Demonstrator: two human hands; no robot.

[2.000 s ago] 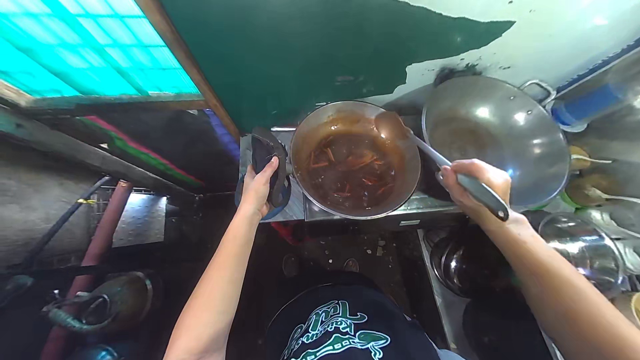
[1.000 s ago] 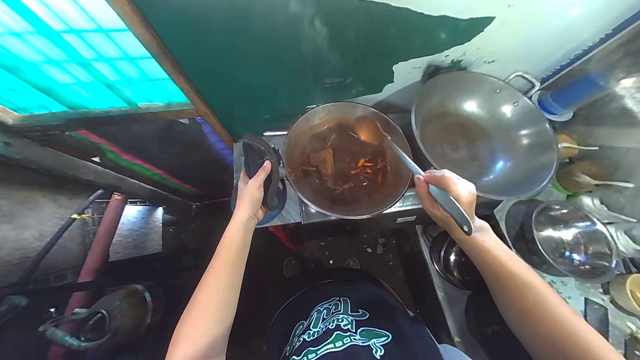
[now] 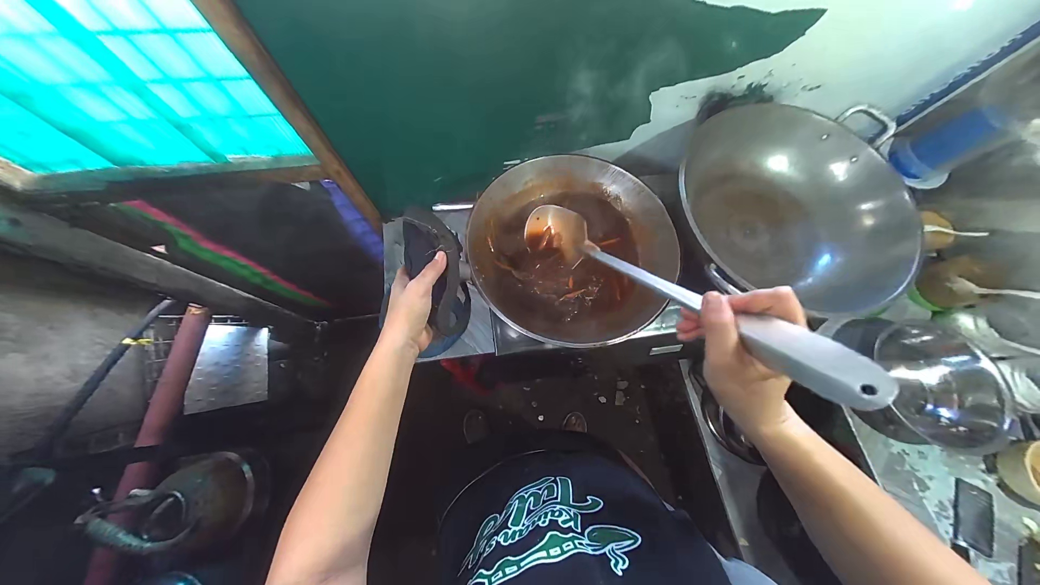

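My right hand (image 3: 751, 349) grips the grey handle of a metal ladle (image 3: 561, 231), whose bowl is in a wok (image 3: 573, 333) of dark brown sauce. Orange-red strips and some sauce show in and around the ladle's bowl. At the wok's left side my left hand (image 3: 416, 305) is closed on a dark folded cloth (image 3: 439, 244), which covers the wok's handle there. Light steam rises above the wok.
A larger empty wok (image 3: 800, 211) stands to the right, near a blue container (image 3: 946, 150). Further right are small bowls with spoons and a shiny metal bowl (image 3: 942, 390). A green wall (image 3: 487, 73) rises behind. A gas cylinder (image 3: 203, 496) stands lower left.
The ladle has moved left within the wok, from its upper right side two seconds ago, and its handle now points more toward the camera. My left hand has stayed on the cloth.
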